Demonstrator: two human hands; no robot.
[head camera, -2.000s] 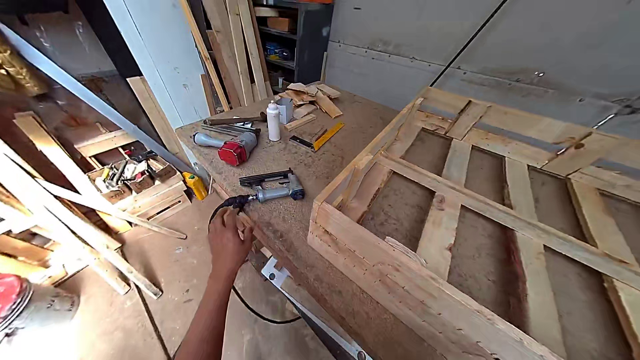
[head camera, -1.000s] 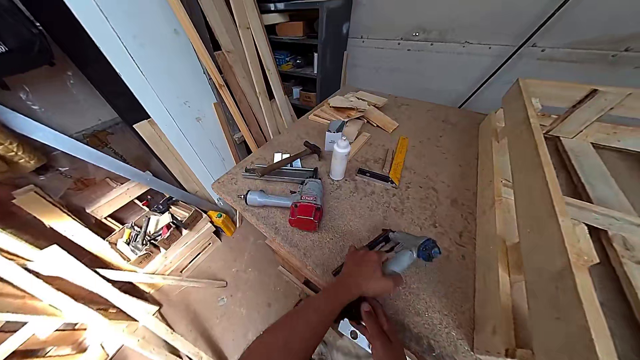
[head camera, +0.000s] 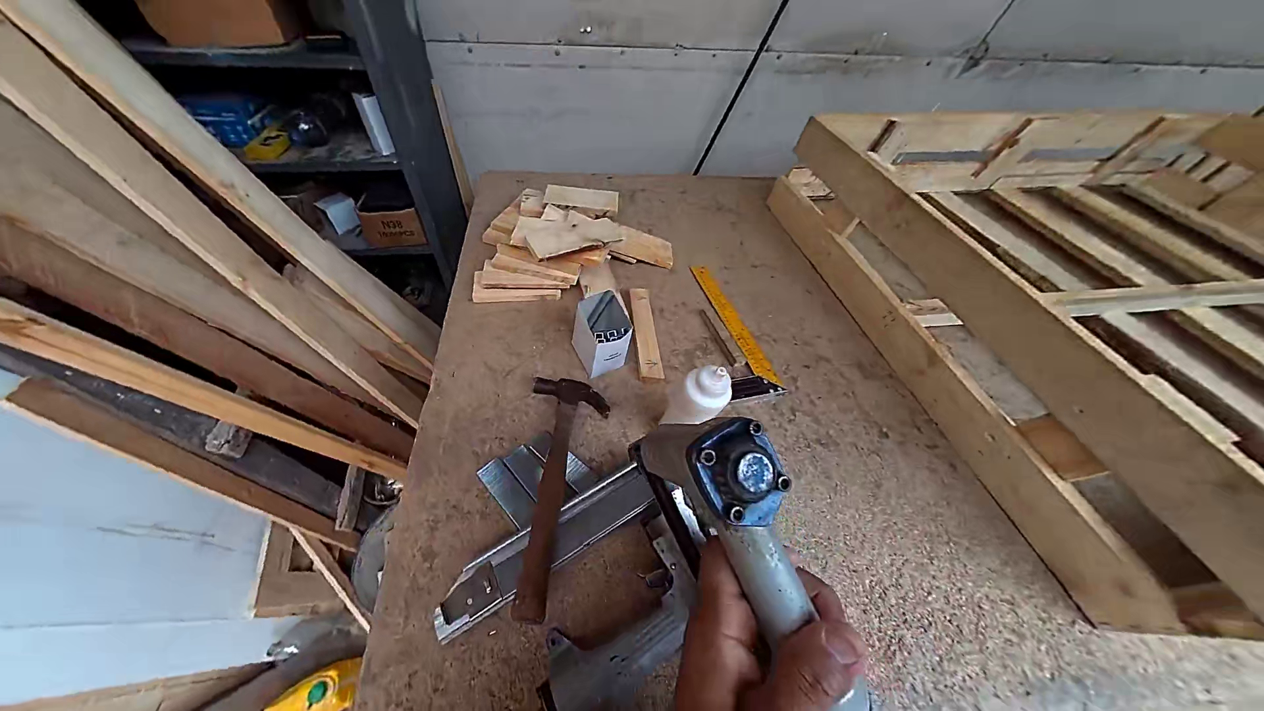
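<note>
My left hand (head camera: 760, 642) is closed around the grey handle of a pneumatic stapler or nailer (head camera: 755, 474), its blue-black end cap facing up. My right hand is out of view. Just left of the held tool, a second pneumatic nailer (head camera: 612, 657) lies on the bench, partly cut off by the lower edge. Across its metal magazine rests a claw hammer (head camera: 548, 494) with a wooden handle. A white plastic bottle (head camera: 698, 393) stands behind the held tool, partly hidden by it. Beyond are an open white box of staples or nails (head camera: 602, 334) and a try square with a yellow blade (head camera: 736, 326).
Wood offcuts (head camera: 563, 237) are piled at the back of the particleboard bench (head camera: 849, 444). A large slatted wooden frame (head camera: 1027, 365) takes up the right side. Long boards (head camera: 197, 217) lean at the left, before a dark metal shelf (head camera: 395, 118). A grey panelled wall stands behind.
The stapler or nailer lay on the bench two seconds ago and is now held up in my left hand. The view has turned and come closer to the bench.
</note>
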